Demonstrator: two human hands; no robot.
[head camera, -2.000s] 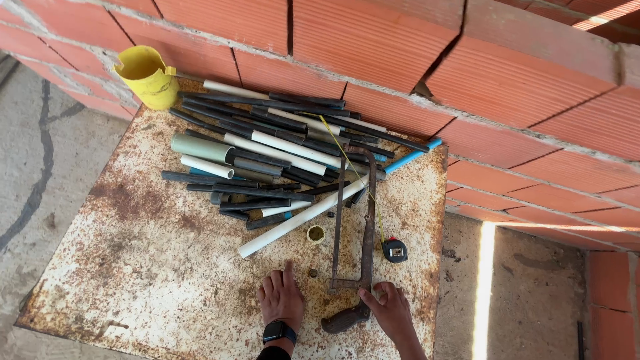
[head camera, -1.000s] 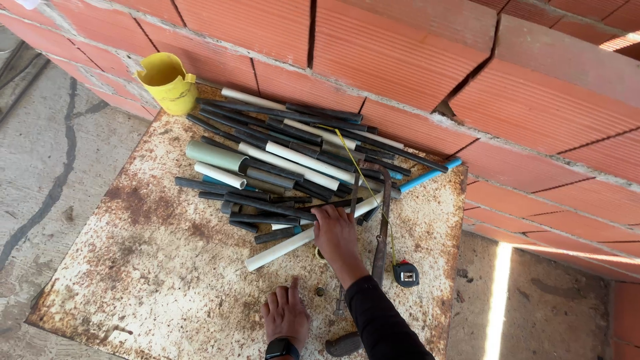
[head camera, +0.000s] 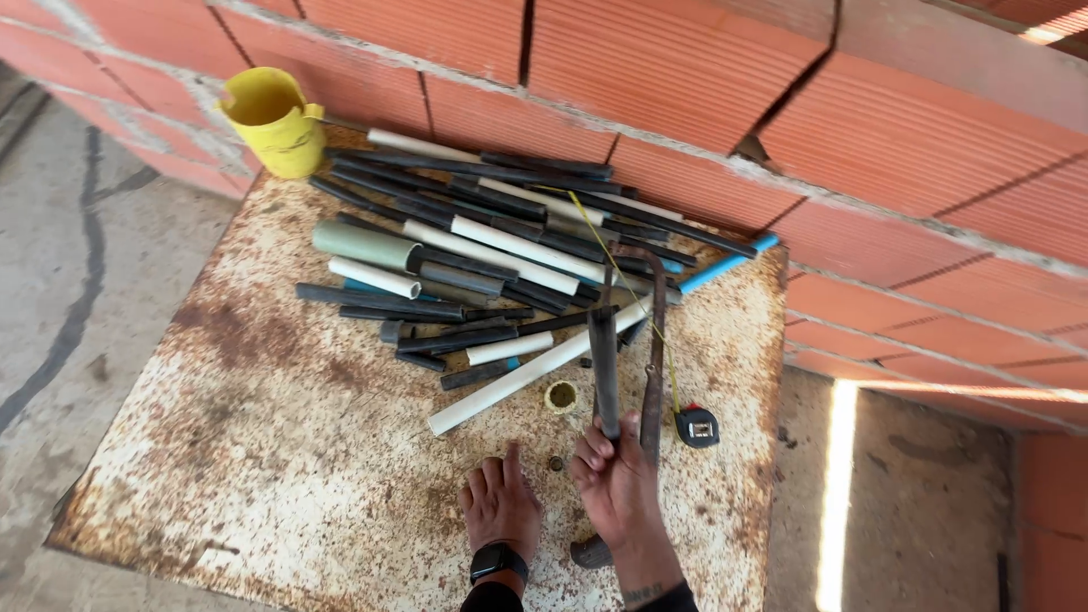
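My right hand (head camera: 616, 476) grips a short black plastic pipe (head camera: 603, 370) by its lower end, held up over the hacksaw (head camera: 653, 357). The saw lies with its frame pointing away, its handle (head camera: 592, 552) beside my right wrist. My left hand (head camera: 503, 501), with a watch on the wrist, rests on the rusty metal tabletop (head camera: 297, 476) and holds nothing. A long white pipe (head camera: 510, 382) lies slanted beyond it. The tape measure (head camera: 698, 427) sits right of the saw, its yellow blade drawn out across the saw and pipes.
Black and white pipe pieces, among them a wide green pipe (head camera: 361, 244), lie piled toward the brick wall (head camera: 663, 76). A blue pipe (head camera: 731, 263) reaches the table's right edge. A broken yellow plastic container (head camera: 276, 127) stands at the back left corner. A small ring-shaped piece (head camera: 561, 396) lies near the saw.
My right hand was on the saw, then reached to the pile, and has now come back toward me holding a black pipe. My left hand has stayed on the tabletop.
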